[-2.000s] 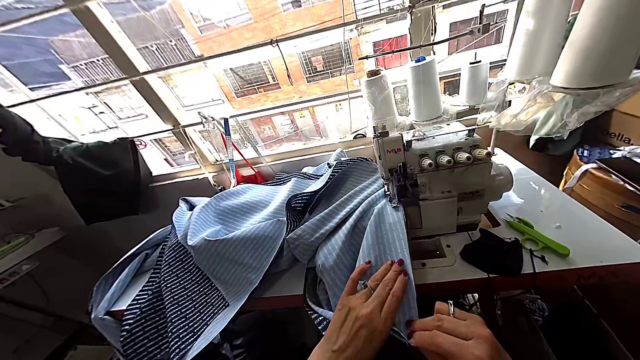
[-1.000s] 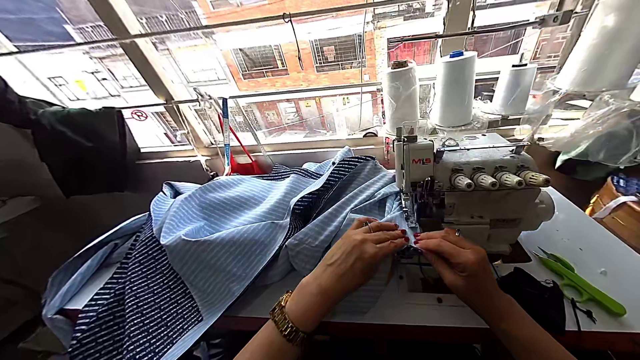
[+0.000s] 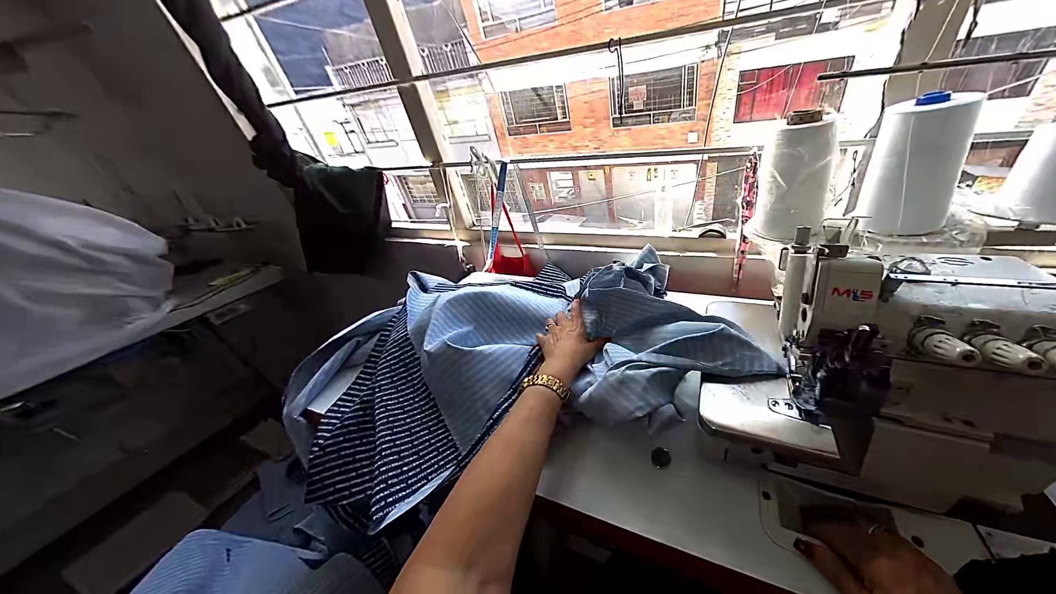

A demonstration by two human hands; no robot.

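Light blue striped fabric (image 3: 487, 330) with dark patterned panels (image 3: 384, 429) lies bunched on the white sewing table. My left hand (image 3: 571, 338), with a gold watch at the wrist, presses into the bunched fabric; whether its fingers grip a fold is hidden. One corner of the cloth reaches right to the needle area of an overlock sewing machine (image 3: 854, 293). Low at the right, in shadow, my right hand (image 3: 866, 549) rests by the table plate below the machine, its grip unclear.
White thread cones (image 3: 920, 165) stand behind the machine, before a barred window. A small dark round object (image 3: 660, 457) lies on the table. More blue cloth (image 3: 223, 565) hangs low at the left. A side shelf (image 3: 247, 285) holds white material (image 3: 74, 280).
My left hand has moved left from the presser area onto the bunched cloth. My right hand has left the needle area and is now lower right. The view has swung left.
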